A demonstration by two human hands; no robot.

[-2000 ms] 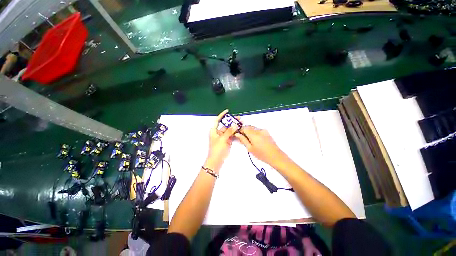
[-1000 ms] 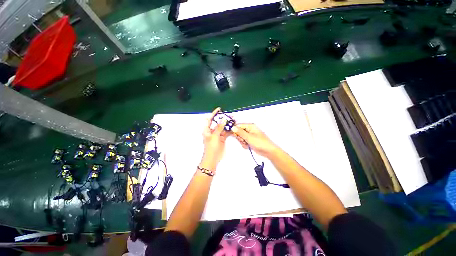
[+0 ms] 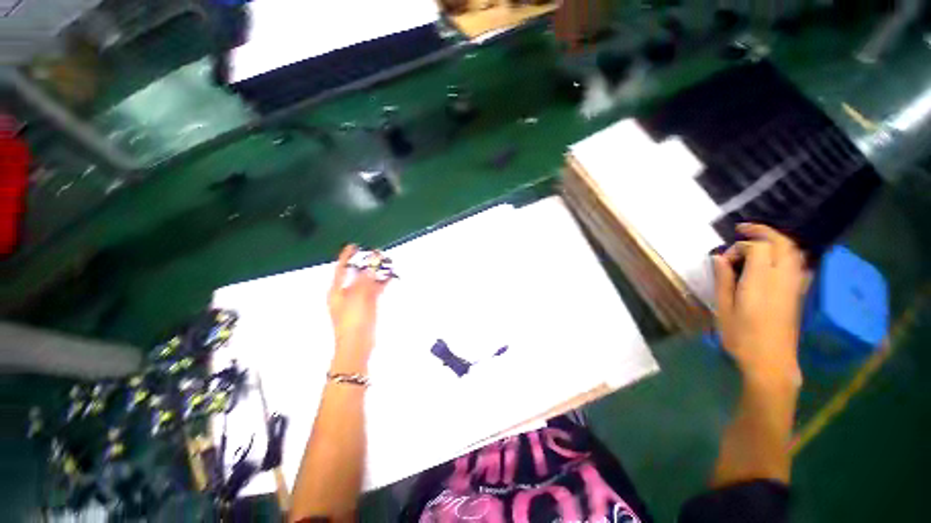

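My left hand (image 3: 353,301) is over the white work sheet (image 3: 531,296) and holds a small circuit board assembly (image 3: 379,268) at its fingertips. A bundled black cord (image 3: 449,358) lies on the sheet, with its small tip to the right; its link to the board does not show clearly. My right hand (image 3: 761,291) is at the near edge of the black parts (image 3: 755,153) on the right-hand stack, fingers bent down. Blur and dark parts hide whether it grips one.
Cardboard sheets (image 3: 638,250) with a white top sheet (image 3: 653,194) stand right of the work sheet. A blue stool or bin (image 3: 849,301) is beyond my right hand. Board assemblies with cords (image 3: 168,393) cluster at left. Dark parts lie on the green surface (image 3: 276,255). A red bin (image 3: 12,184) is far left.
My right hand has left the board and moved far right to the black parts. My left hand still holds the board. The view has turned right and is blurred.
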